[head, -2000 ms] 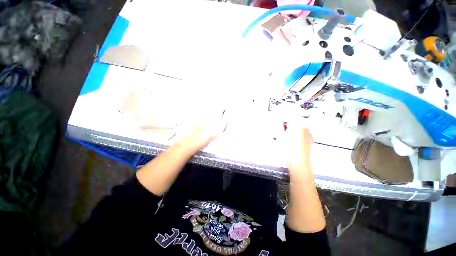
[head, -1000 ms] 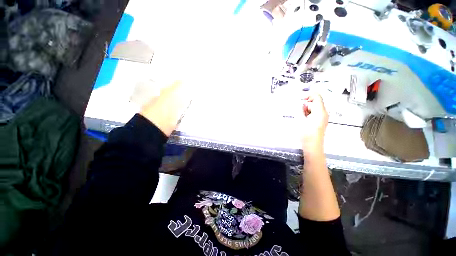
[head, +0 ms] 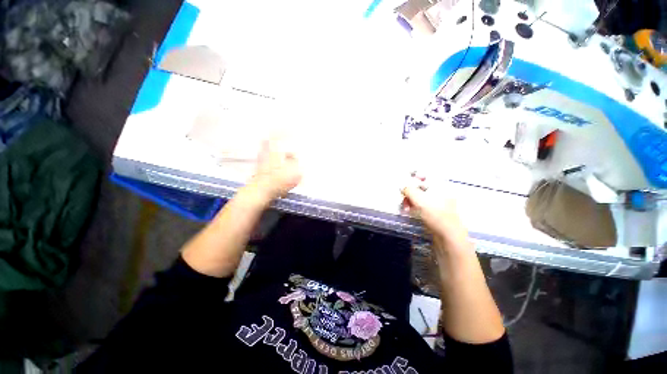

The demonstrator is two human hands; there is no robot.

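Observation:
My left hand (head: 278,169) is at the table's left-centre near the front edge, washed out by glare, beside a pale tan piece (head: 208,131); whether it grips it cannot be told. My right hand (head: 428,201) is near the front edge below the needle area (head: 439,117), fingers bent together around something small with reddish and dark spots that I cannot make out. A tan piece with angled corners (head: 193,63) lies on the left end of the table. A stack of brown cut pieces (head: 573,213) lies at the right, beside the machine body.
The white sewing machine head (head: 585,109) with a blue stripe fills the upper right. The glaring white table edge (head: 344,212) runs across in front of me. A blue crate (head: 172,196) is under the left end. Dark green cloth (head: 44,204) lies at far left.
My left hand has moved right and down towards the front edge. My right hand has moved left and down, away from the needle area. The view has shifted slightly.

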